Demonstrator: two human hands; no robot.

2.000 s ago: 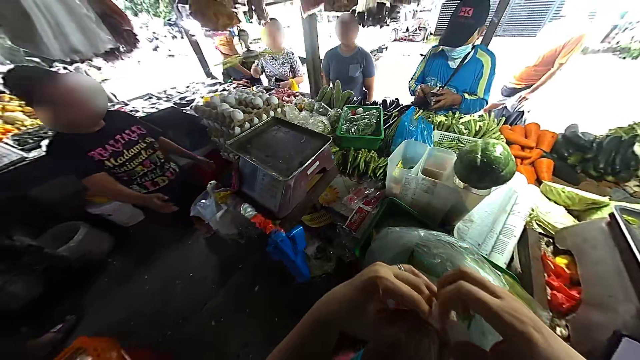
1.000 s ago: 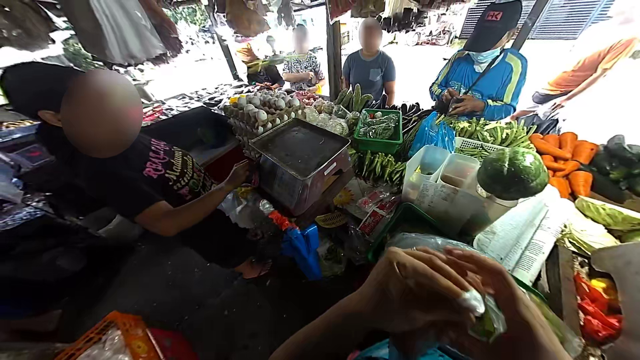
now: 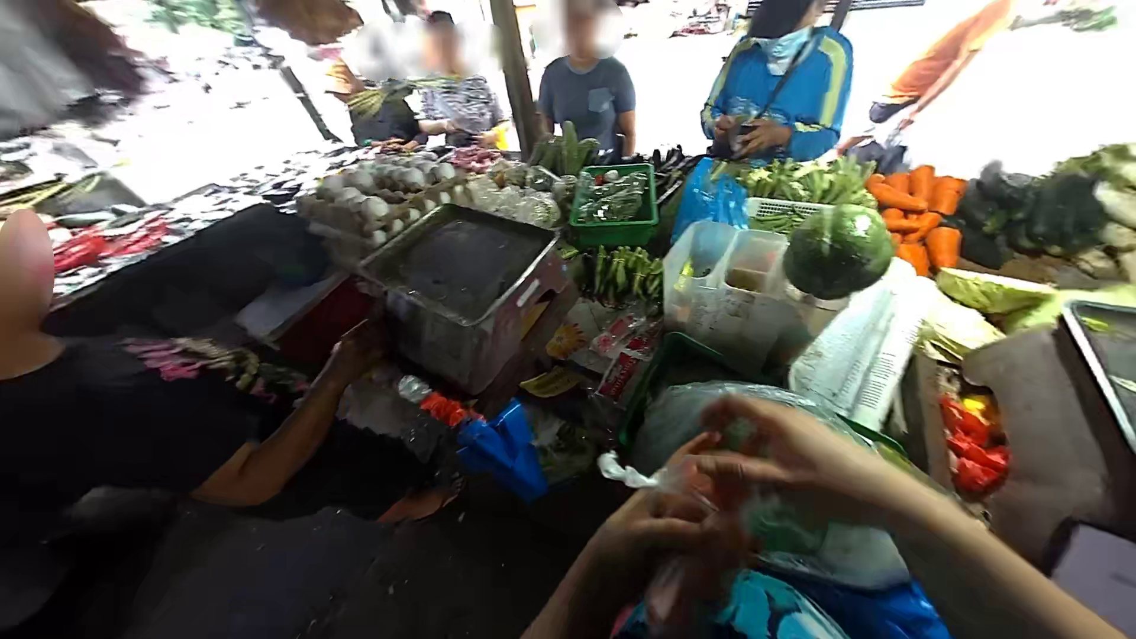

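At the lower centre, my left hand [image 3: 661,524] is closed on a small clear plastic bag [image 3: 630,470], whose white twisted end sticks out to its left. My right hand [image 3: 772,453] is just above and to the right, blurred, with its fingers curved over the same bag; whether it grips the bag cannot be told. The bag's contents are hidden by blur and fingers. Behind and under my hands lies a large clear plastic bag [image 3: 683,413] with pale green contents, partly in a green crate [image 3: 657,382].
A metal-topped scale [image 3: 470,257] stands left of centre, beside egg trays [image 3: 382,191]. A watermelon [image 3: 839,250] sits by clear plastic containers [image 3: 732,293]. Carrots [image 3: 919,213] lie behind. A co-worker's hand [image 3: 359,351] is beside the scale. Blue plastic bags [image 3: 506,448] hang in front.
My hands have moved apart somewhat, and the small bag's white twisted end now shows at the left. The co-worker at left is nearer the scale than two seconds ago.
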